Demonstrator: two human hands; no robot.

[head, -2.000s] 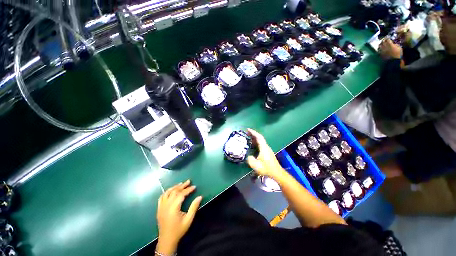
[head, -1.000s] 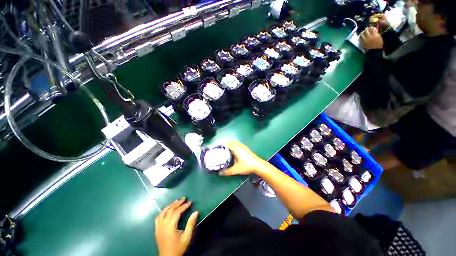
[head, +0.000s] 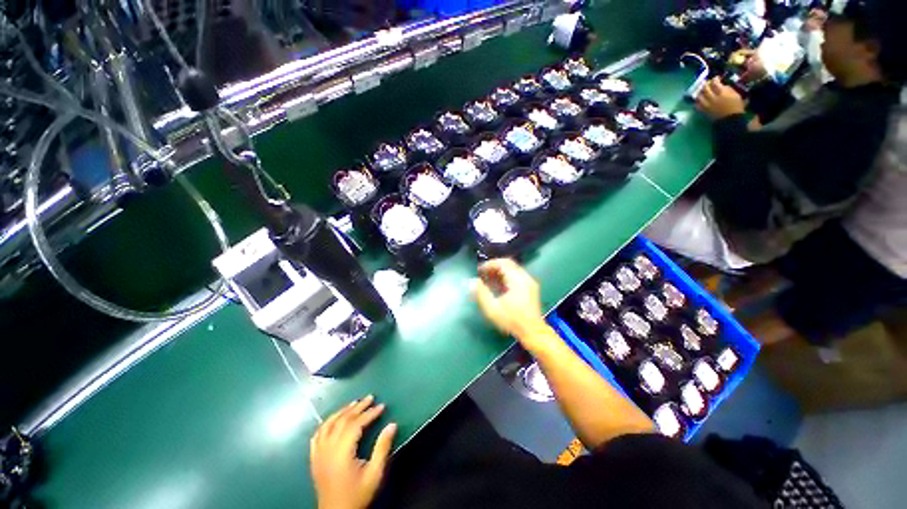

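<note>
My right hand (head: 510,298) is over the bench just below a round black unit (head: 494,227) with a bright top, which stands at the near end of the front row. The fingers are curled and seem not to touch the unit; whether they hold anything small is hidden. My left hand (head: 348,449) rests at the bench edge, fingers spread, empty. Rows of assembled units (head: 463,169) stand upright with pale tops up. The electric screwdriver (head: 333,263) slants over the white-grey screw feeder (head: 288,306) at the left.
A blue plastic crate (head: 748,350) holding rows of units is below the bench edge at right. A small white object (head: 390,288) lies beside the feeder. A clear looped hose (head: 55,260) hangs at left. Another person (head: 796,159) works at the far right. Dark parts sit at the lower left edge.
My right hand has moved the unit from beside the feeder up and right to the front row and is now off it. My left hand has stayed at the bench edge.
</note>
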